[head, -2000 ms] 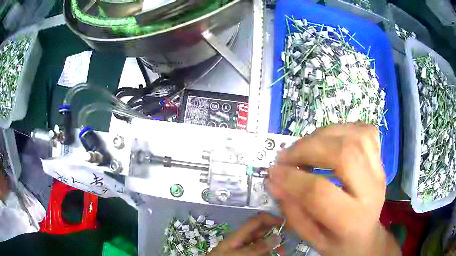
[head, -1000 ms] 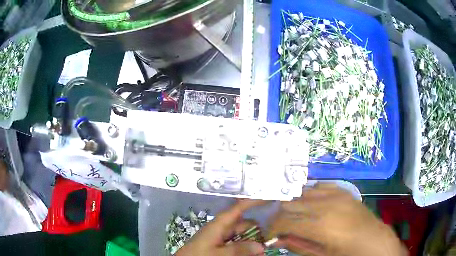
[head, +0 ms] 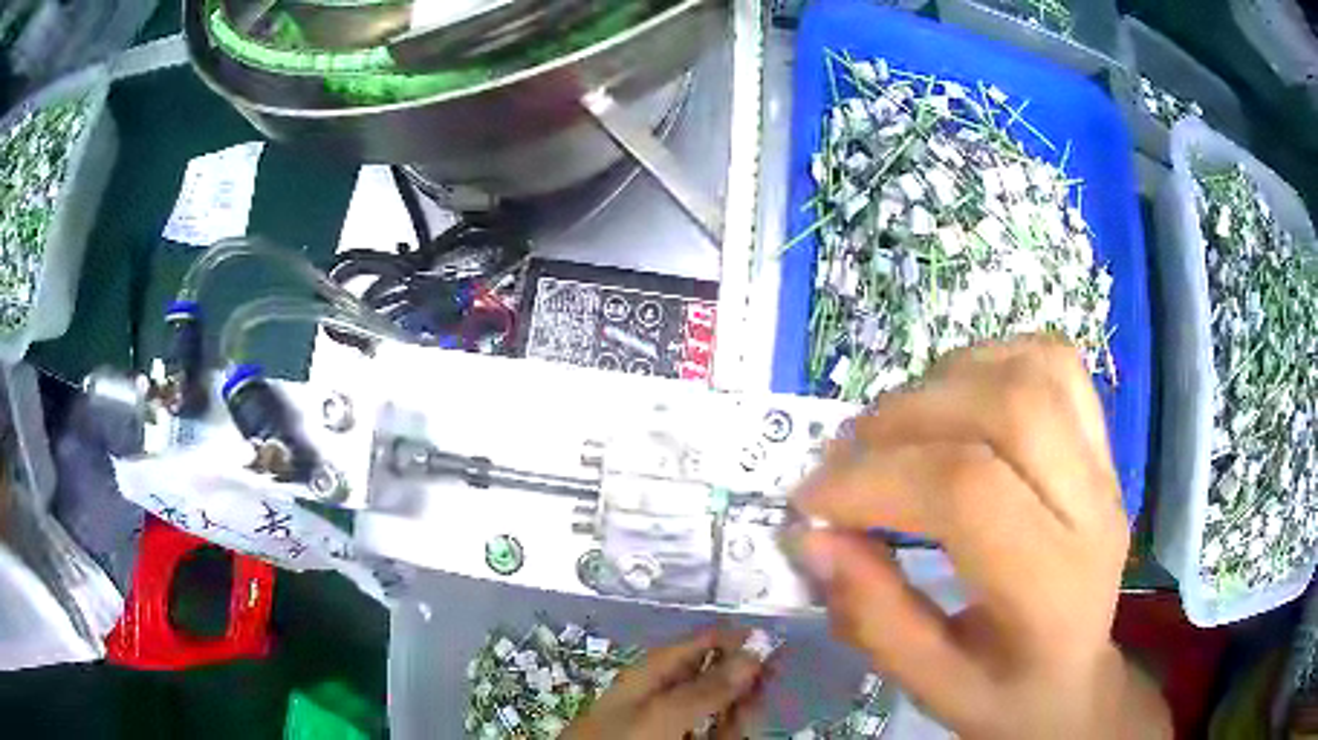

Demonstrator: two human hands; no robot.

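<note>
The white fixture plate lies across the middle, with a clear block and a dark rod on it. My right hand is at the plate's right end, thumb and index finger pinched together beside the clear block on a small workpiece, mostly hidden by the fingertips. My left hand is low, over the grey tray, and holds stemmed workpieces with a white head showing at the fingertips. Loose stemmed workpieces lie in the tray left of it.
A blue tray heaped with stemmed parts stands right of the fixture. A steel bowl feeder is behind. A clear tub is far right, another far left. Black fittings with hoses stand at the plate's left. A red stool shows below.
A second ago my right hand was low beside my left hand over the grey tray. It has moved up to the plate's right end. My left hand remains over the tray.
</note>
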